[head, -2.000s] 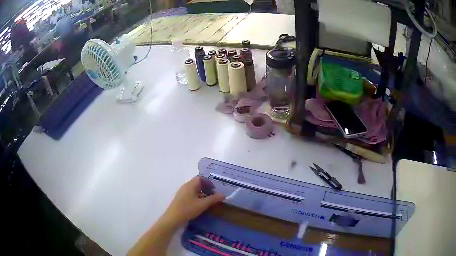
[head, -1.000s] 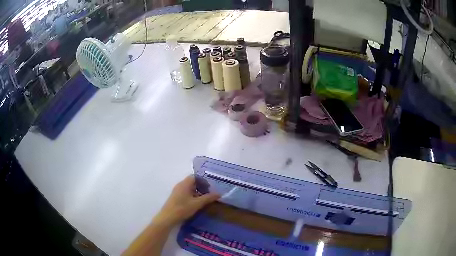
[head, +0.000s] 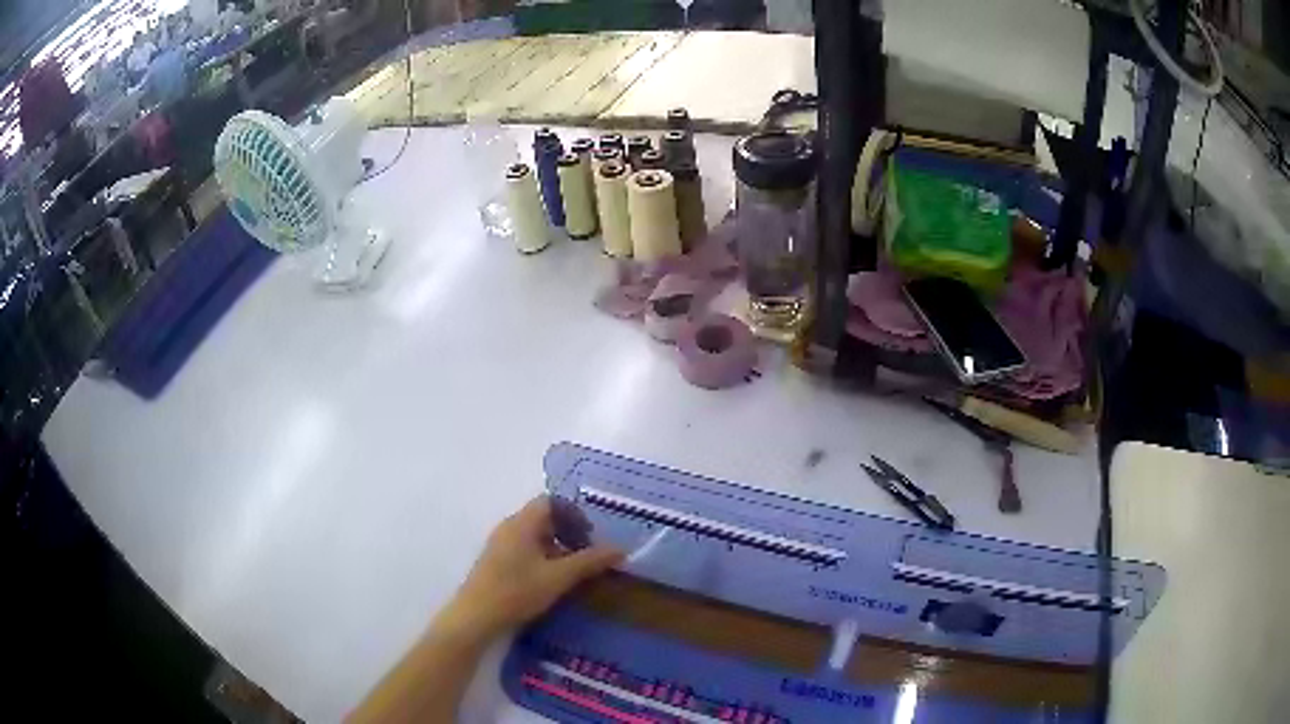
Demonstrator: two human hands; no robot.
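A hinged clear bluish sewing template lies at the front, cut off by the lower edge. Its upper leaf (head: 736, 560) has two black-and-white edged slots and a small dark rectangle at the right. Its lower leaf (head: 623, 682) shows red and pink marked lines. A brown strip (head: 750, 629) shows between the leaves. My left hand (head: 531, 566) is bare and holds the upper leaf's left end between thumb and fingers; the fingertips behind it show through the clear sheet. My right hand is out of the picture.
Open thread snips (head: 908, 491) lie behind the template. Pink tape rolls (head: 716, 352), thread cones (head: 654, 215) and a bottle (head: 775, 248) stand farther back. A dark-framed shelf with a phone (head: 963, 328) and green packet (head: 948, 219) is at right; a fan (head: 269, 181) is at left.
Since the earliest frame, the whole view has shifted slightly, with the scene a little farther left. My left hand keeps its hold on the upper leaf.
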